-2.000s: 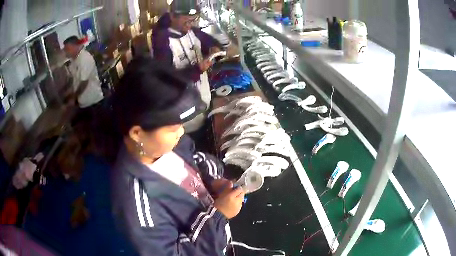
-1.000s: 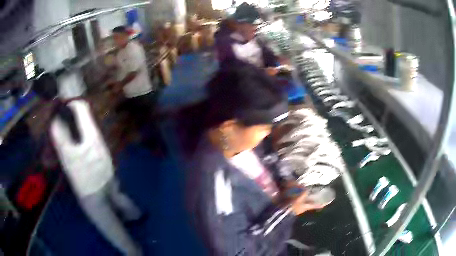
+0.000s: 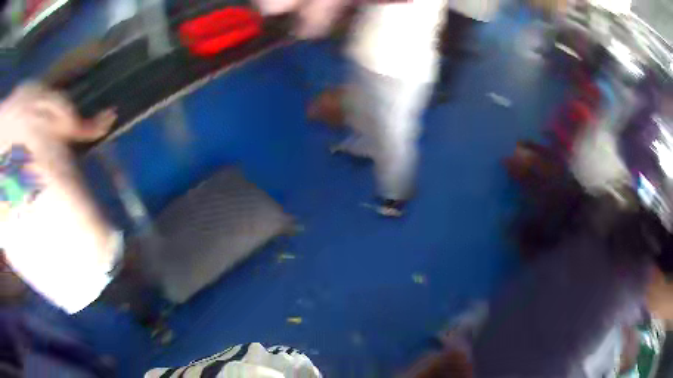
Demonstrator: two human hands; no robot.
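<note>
Neither of my hands can be made out in this blurred view. Black-and-white striped cloth (image 3: 243, 363) shows at the bottom edge; whose it is, I cannot tell. Nearest in front, a grey flat platform trolley (image 3: 221, 229) stands on the blue floor (image 3: 339, 273). A bright red basket (image 3: 221, 31) lies on a dark bench (image 3: 162, 87) at the upper left.
A person in a white top with a coloured print (image 3: 52, 221) is at the left, one arm over the bench edge. A person in light trousers (image 3: 395, 111) stands at upper centre. Blurred dark clothing (image 3: 561, 310) fills the right. Small yellow scraps (image 3: 295, 320) lie on the floor.
The view has swung left and down, from the bench and green belt to the floor. The white shells have left the view. The trolley and striped cloth have come in.
</note>
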